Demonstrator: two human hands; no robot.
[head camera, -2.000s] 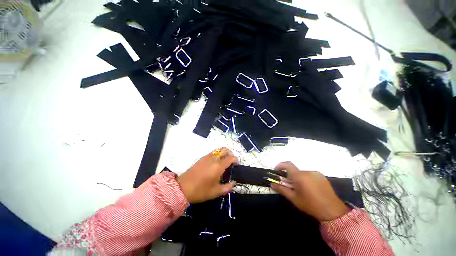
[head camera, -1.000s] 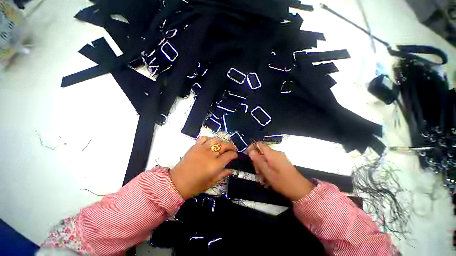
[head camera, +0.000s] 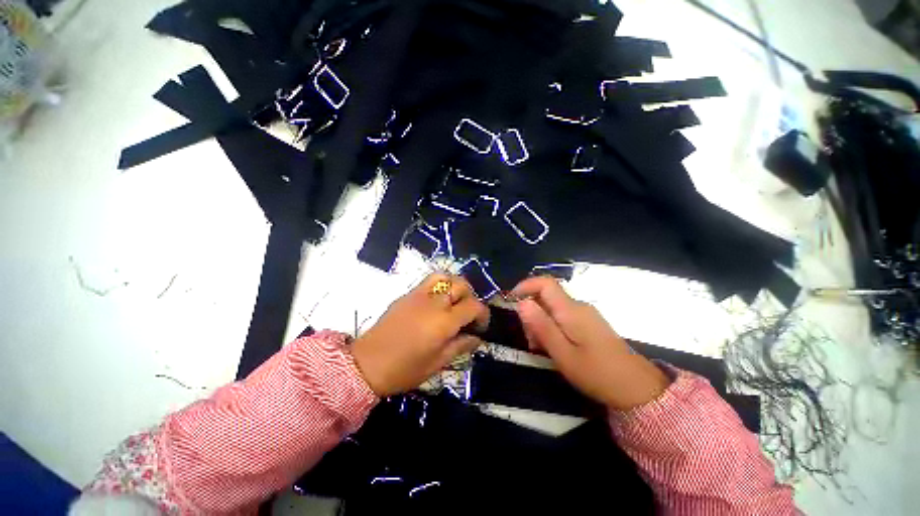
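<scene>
My left hand (head camera: 424, 331), with a gold ring, grips the end of a black webbing strap (head camera: 504, 328) at the front centre. My right hand (head camera: 575, 338) is close to its right, with thumb and fingertips pinched together at the strap's upper edge. A small glint shows at the right fingertips; whether it is a tool cannot be told. Another strap (head camera: 530, 388) with a metal ring at its left end lies just below. A large pile of black straps (head camera: 444, 91) with silver rectangular rings lies beyond my hands.
A dark heap of straps (head camera: 404, 459) lies nearest me. Tangled thread waste (head camera: 792, 383) and a thin pale tool (head camera: 847, 293) lie at right. A black block (head camera: 797, 162) and a heap of black straps with hardware (head camera: 878, 202) are beyond. Something blue (head camera: 30, 484) shows at lower left.
Two seconds ago my hands were further apart, with a yellowish glint at the right fingertips. My right hand has moved left, beside my left hand. A ringed strap now lies below them.
</scene>
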